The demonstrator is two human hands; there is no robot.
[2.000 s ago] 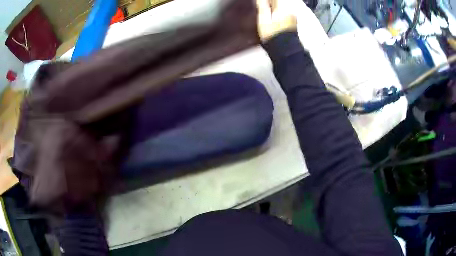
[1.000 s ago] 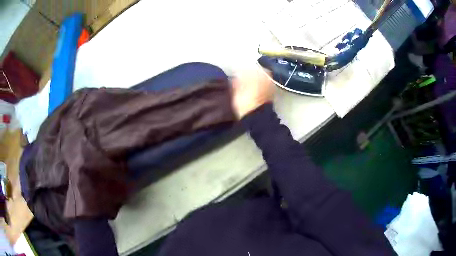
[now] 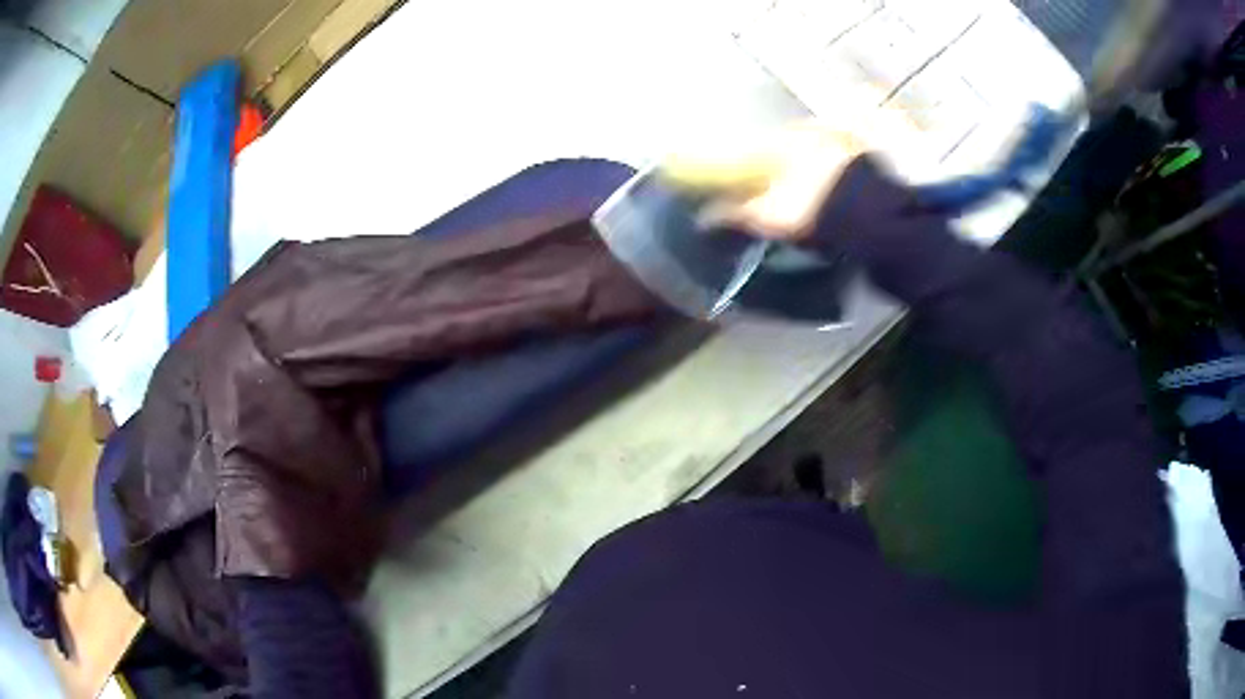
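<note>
A dark brown garment (image 3: 301,410) lies over the left part of the navy padded board (image 3: 478,417). Its sleeve (image 3: 464,294) stretches right along the board, with its end near the board's rounded end. My right hand (image 3: 785,191) is closed on the tan handle of the iron (image 3: 744,266). The iron is blurred, and its tip is at the sleeve's end; I cannot tell if it touches. My left hand is hidden in or under the garment; only my dark left sleeve shows at the lower left.
The white-covered table (image 3: 546,82) lies under the board. A pale creased cloth (image 3: 942,82) is at its right end, with the hose (image 3: 1017,164) over it. A blue strip (image 3: 201,205) and a dark red piece (image 3: 66,260) are at the far left. Green floor (image 3: 956,478) shows beyond the near edge.
My right hand has let go of the sleeve's end and taken hold of the iron. The iron has moved left from the pale cloth to the sleeve's end. The sleeve lies along the board.
</note>
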